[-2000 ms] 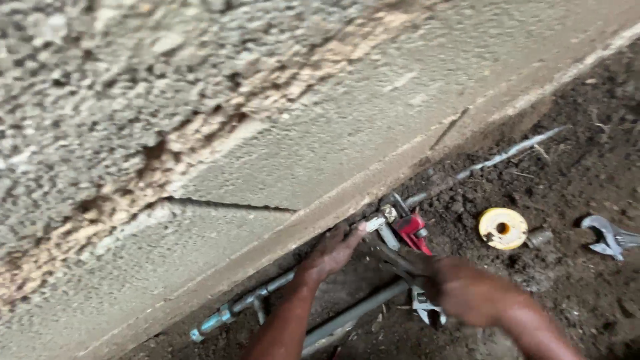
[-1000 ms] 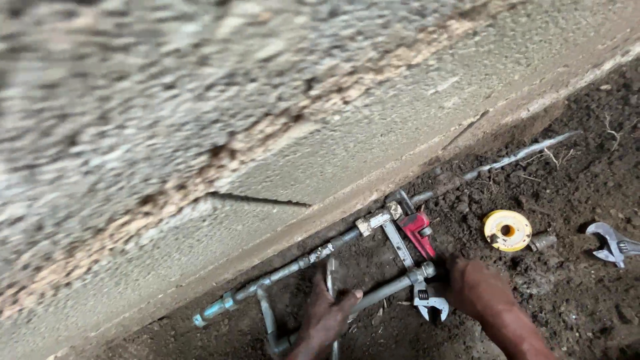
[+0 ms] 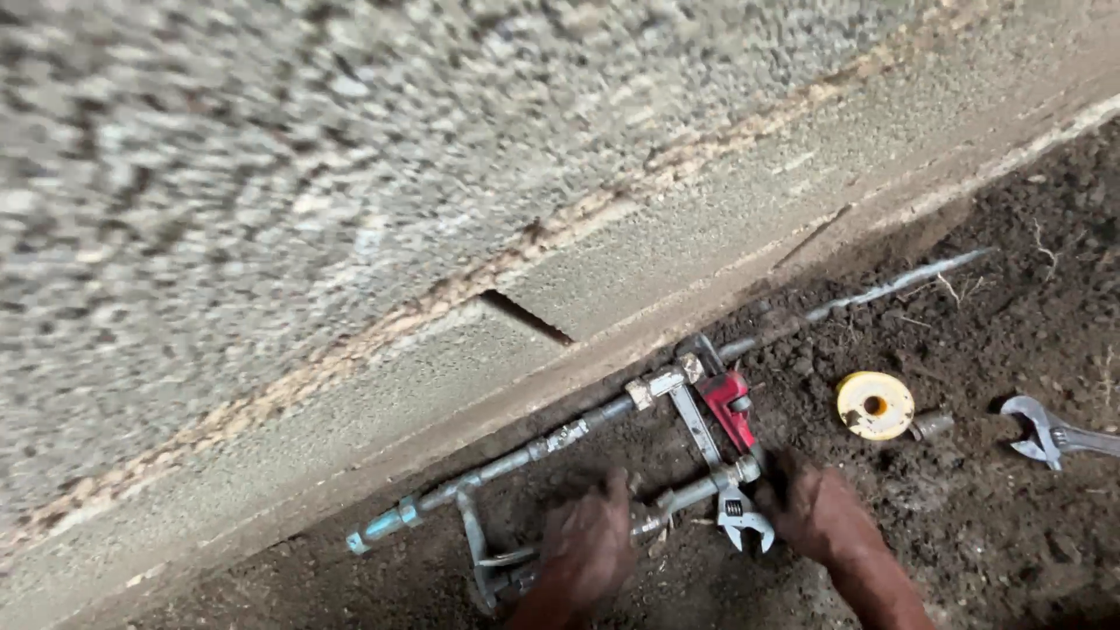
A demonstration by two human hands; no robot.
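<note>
My left hand (image 3: 591, 534) is over the lower metal pipe assembly (image 3: 691, 494), its fingers blurred beside the fittings; whether it grips anything is unclear. To the right, my right hand (image 3: 809, 507) is at the end of that pipe, close to the lower end of a red pipe wrench (image 3: 731, 407), its fingers dark and partly hidden. An adjustable wrench (image 3: 742, 518) with its jaws pointing down lies across the lower pipe between my hands, its handle reaching up to the fittings on the upper metal pipe (image 3: 560, 437). The red wrench's head is beside those upper fittings.
A rough block wall (image 3: 394, 367) runs diagonally above the pipes. On the soil to the right lie a yellow-rimmed tape spool (image 3: 875, 405), a short pipe fitting (image 3: 933, 426) and another adjustable wrench (image 3: 1050, 435). A thin pipe (image 3: 901, 282) extends along the soil at upper right.
My left hand was up at the upper pipe's fittings two seconds ago and has come down to the lower pipe. My right hand has moved off the tools' middle to the right.
</note>
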